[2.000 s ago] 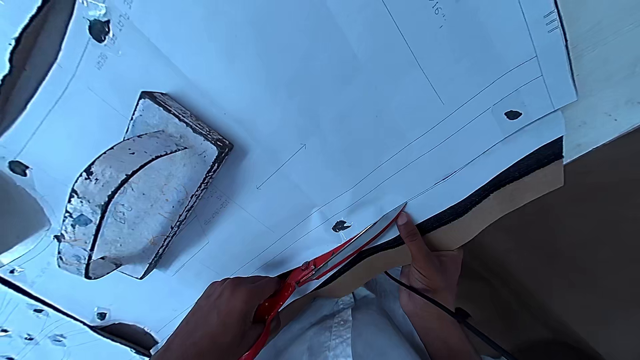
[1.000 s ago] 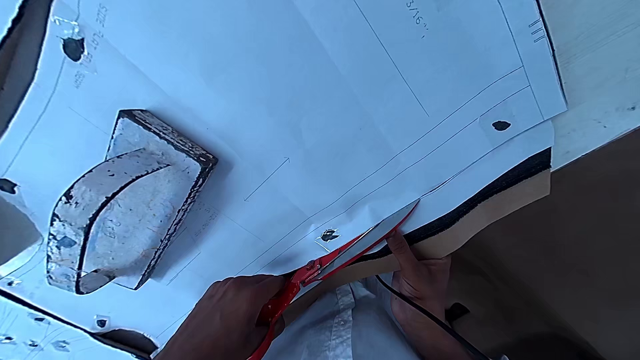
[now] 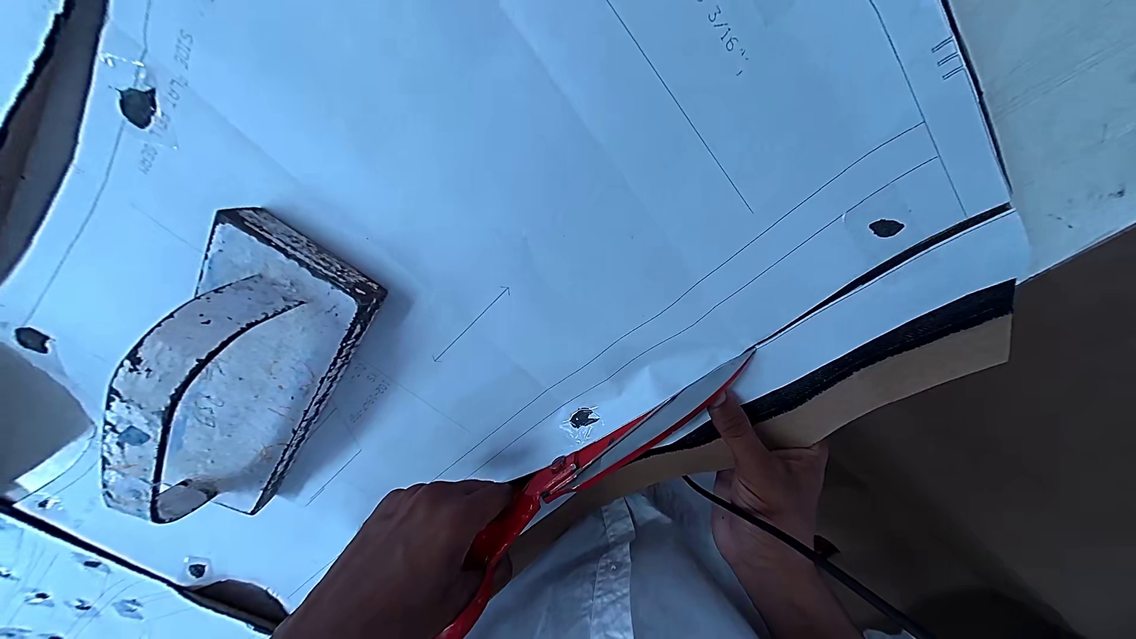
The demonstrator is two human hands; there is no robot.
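Note:
My left hand, at the bottom centre, grips the red handles of a pair of scissors. The blades lie along the lower part of a large white paper pattern sheet, their tips where a dark slit runs out to the sheet's right edge. To the right, my right hand has its thumb by the blades and pinches the strip below the slit. That strip's edge lies with a black-banded brown layer; the fingers beneath are hidden.
A worn white block weight with a curved handle rests on the sheet at the left. Dark holes dot the paper. A thin black cable crosses my right forearm. The pale table surface shows at the upper right, and brown floor below it.
A dark slit now gapes between the sheet and its lower strip, right of the scissor tips; no such gap shows in the earlier frames. Both hands keep their holds.

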